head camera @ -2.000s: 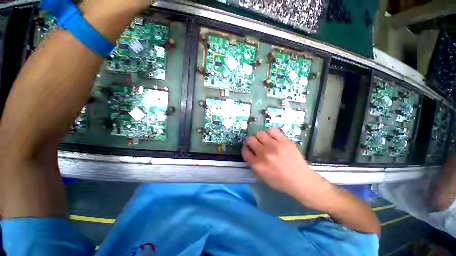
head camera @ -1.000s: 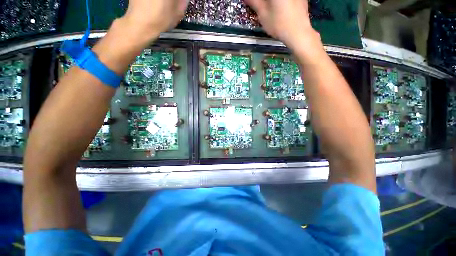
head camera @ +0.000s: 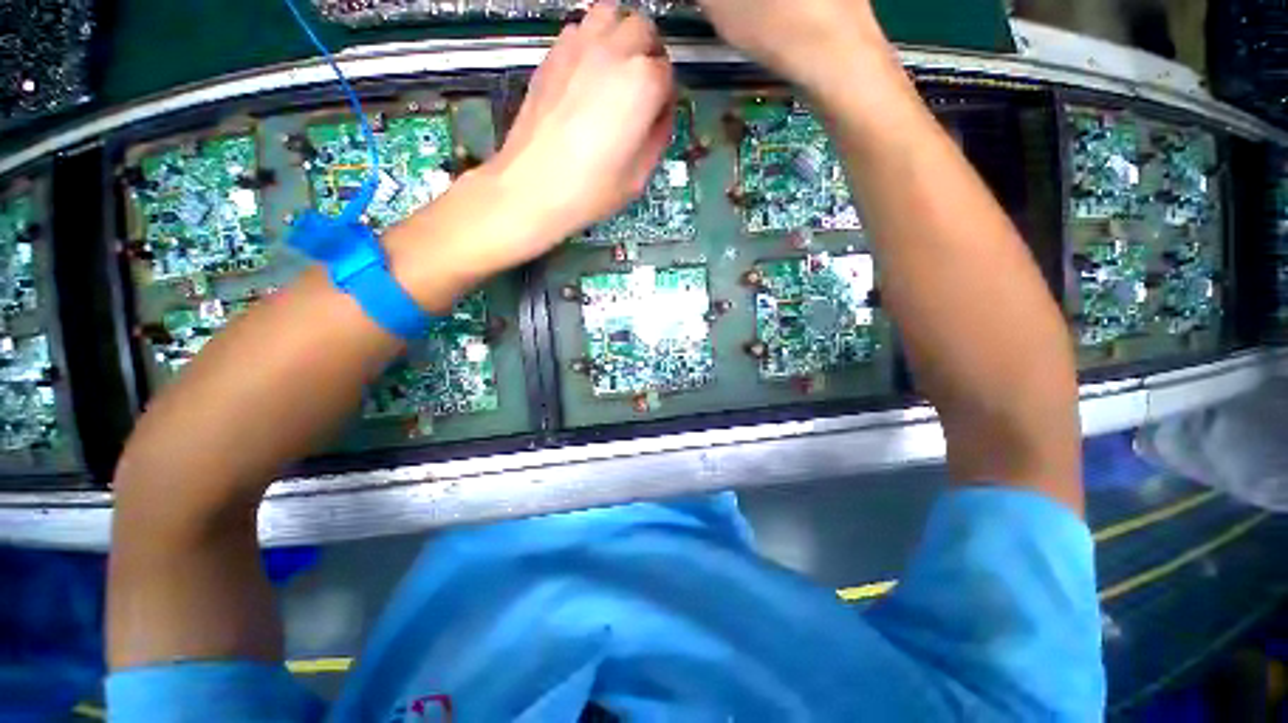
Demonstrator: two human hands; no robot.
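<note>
My left hand, with a blue wrist strap, is over the upper left circuit board of the carrier in front of me. Its fingers are bent and its fingertips are hidden, so I cannot tell if it holds a part. My right hand reaches past the far rail to the parts shelf and is cut off by the top edge; its fingers are out of view. More green boards lie in the carrier, one with strong glare. Silvery components lie in a pile at the top edge.
The near metal rail runs between my body and the carriers. The far rail borders the green mat. Another carrier with boards is at left, one at right. A blue cord rises from the strap. White fabric shows at right.
My left hand has come back from the parts pile to over the board. My right hand remains at the shelf, now more cut off. The view has shifted, showing less of the pile.
</note>
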